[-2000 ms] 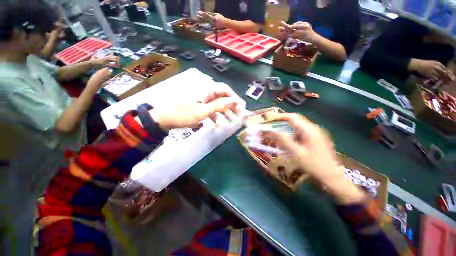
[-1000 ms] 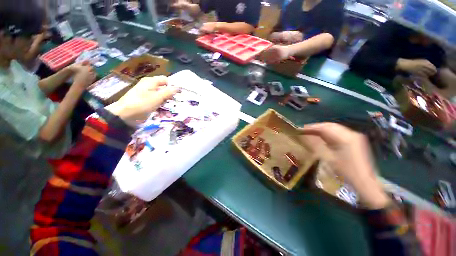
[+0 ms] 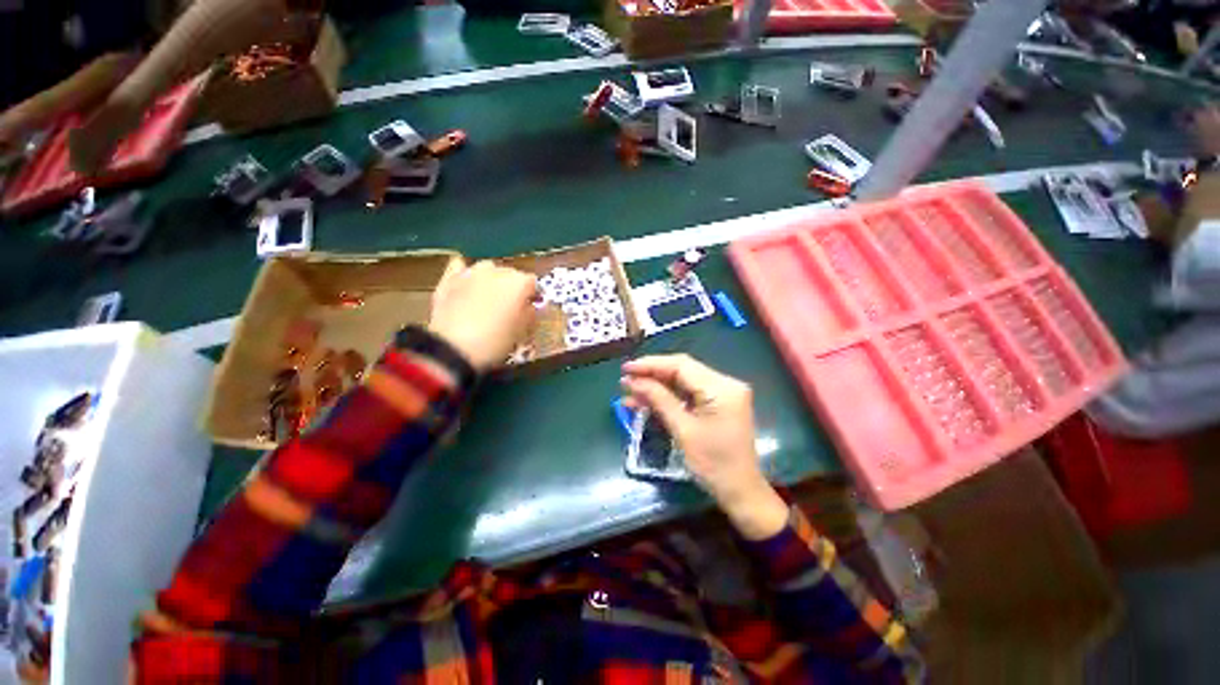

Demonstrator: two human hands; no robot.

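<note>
My left hand [image 3: 484, 311] is at the left side of the smaller carton [image 3: 634, 311] of white rings [image 3: 589, 300]. Its fingertips are hidden, so I cannot tell if it holds anything. My right hand [image 3: 696, 408] is over the table with thumb and fingers bent close together; anything between them is too small to tell. Beneath it a white-framed housing [image 3: 648, 455] lies on the green table, partly covered by the hand, with a blue part [image 3: 624, 416] at its upper left. The larger carton [image 3: 388, 284] holds copper-brown parts [image 3: 321, 368] and stands left of the rings.
A pink compartment tray [image 3: 843, 351] lies at right, with clear parts in pockets. A white bin [image 3: 127, 428] of mixed pieces is at left. A housing [image 3: 676, 307] and a blue piece [image 3: 729, 309] lie beside the smaller carton. Housings are scattered on the belt; a metal post [image 3: 943, 101] rises behind.
The view has swung right. My left hand has left the white bin for the smaller carton. My right hand has moved from the larger carton's edge to above the housing on the table.
</note>
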